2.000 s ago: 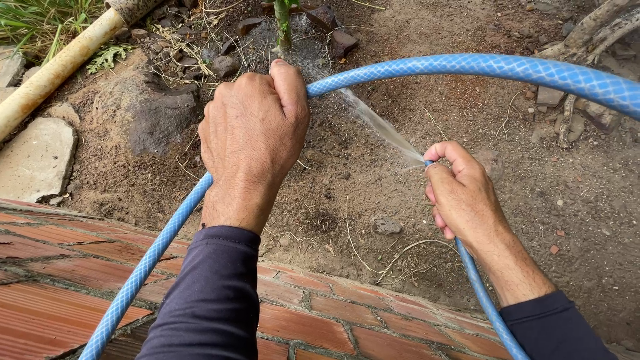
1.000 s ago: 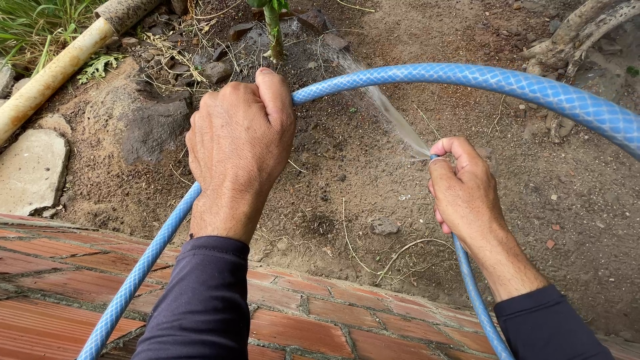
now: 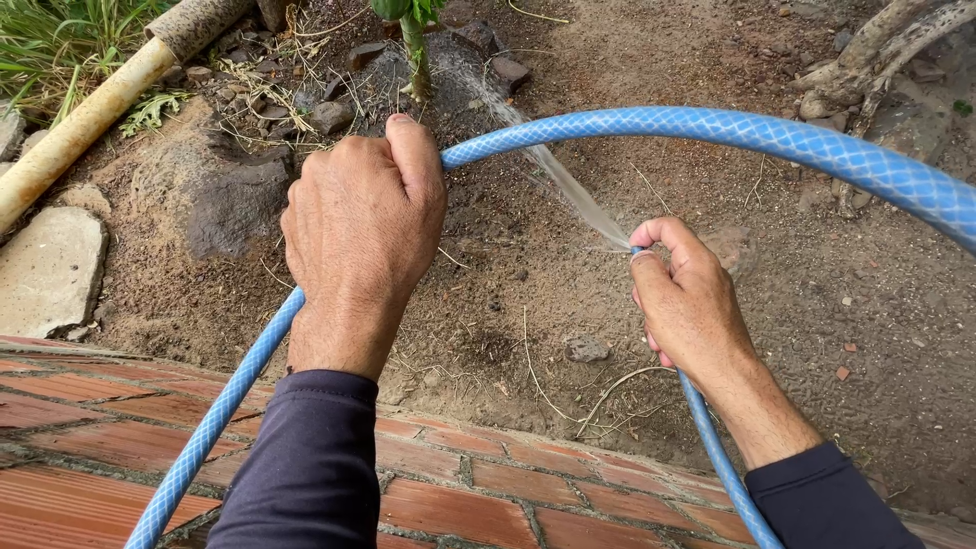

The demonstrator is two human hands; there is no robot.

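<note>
A blue braided garden hose (image 3: 671, 126) arches across the view. My left hand (image 3: 366, 221), back upward, is closed around its middle stretch. My right hand (image 3: 679, 293) grips the open end, with thumb and forefinger at the mouth. From there a flattened water jet (image 3: 576, 194) runs up and left, passes behind the arch of hose and lands on wet soil beside a green plant stem (image 3: 416, 61). Part of a green fruit (image 3: 390, 8) and some leaves show at the top edge. The fingers of my left hand are mostly hidden beneath it.
A brick wall (image 3: 457, 515) spans the bottom. At the left lie a flat stone slab (image 3: 49, 271), a dark rock (image 3: 236, 202) and a yellowed pipe (image 3: 91, 126), with grass (image 3: 65, 46) behind the pipe. Gnarled roots or branches (image 3: 862, 65) stand at the upper right.
The water jet shows wider and fuller below the hose than two seconds ago. More of the plant has come into view at the top. Both hands keep their hold on the hose.
</note>
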